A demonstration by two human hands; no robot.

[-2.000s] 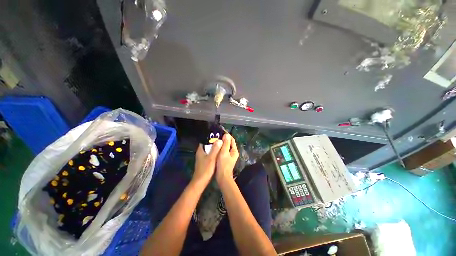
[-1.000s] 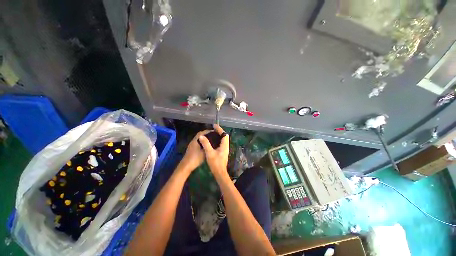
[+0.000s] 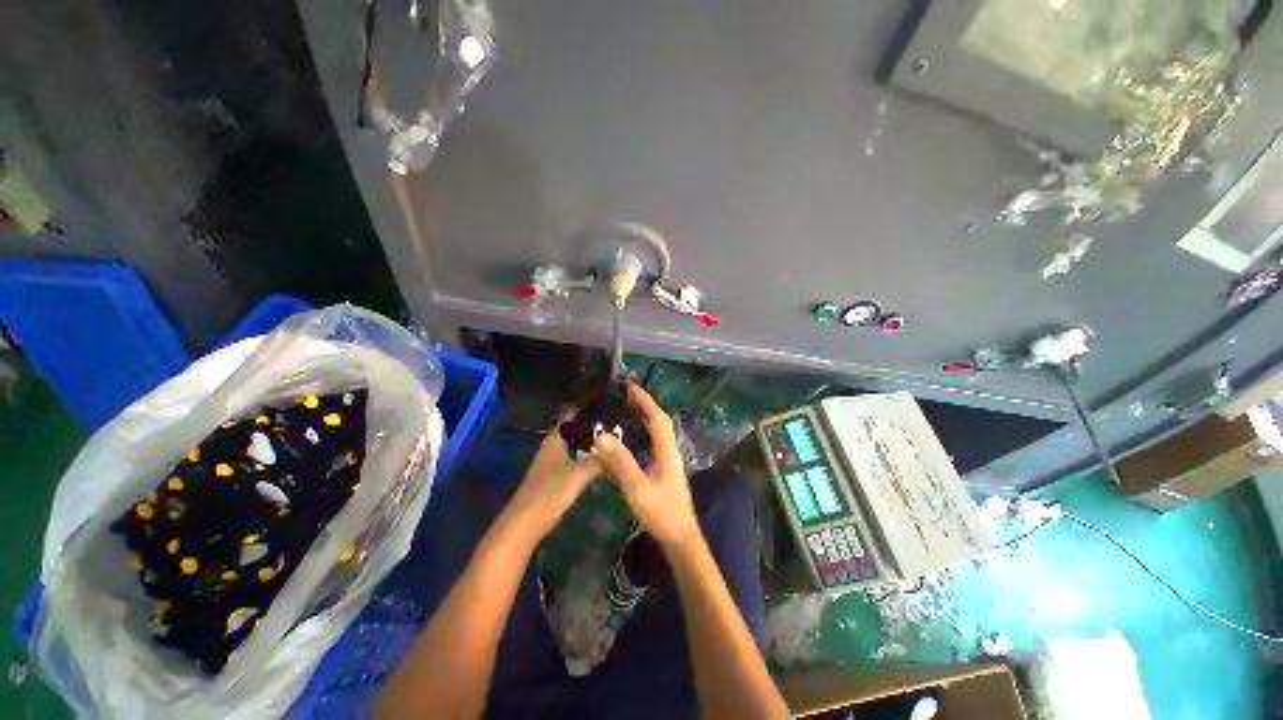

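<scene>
A black penguin toy [image 3: 602, 422] with some white showing is between my hands, just below the machine. The thin metal filling nozzle [image 3: 616, 332] points down from the grey machine to the toy; its tip is hidden at the toy. My left hand [image 3: 557, 471] holds the toy from the left. My right hand [image 3: 650, 461] holds it from the right, with the thumb on its front. How full the toy is cannot be told.
The grey stuffing machine [image 3: 788, 169] stands in front. A bag of black-and-yellow skins [image 3: 85, 528] sits in a blue crate [image 3: 471, 394] at left. The scale [image 3: 908, 478] is right of my knees, a carton [image 3: 971, 692] lower right. White fluff lies on the green floor.
The toy moved up to the nozzle, first showing its face, then hidden by my hands. Now my hands are slightly lower and further apart, and more of the nozzle and toy shows.
</scene>
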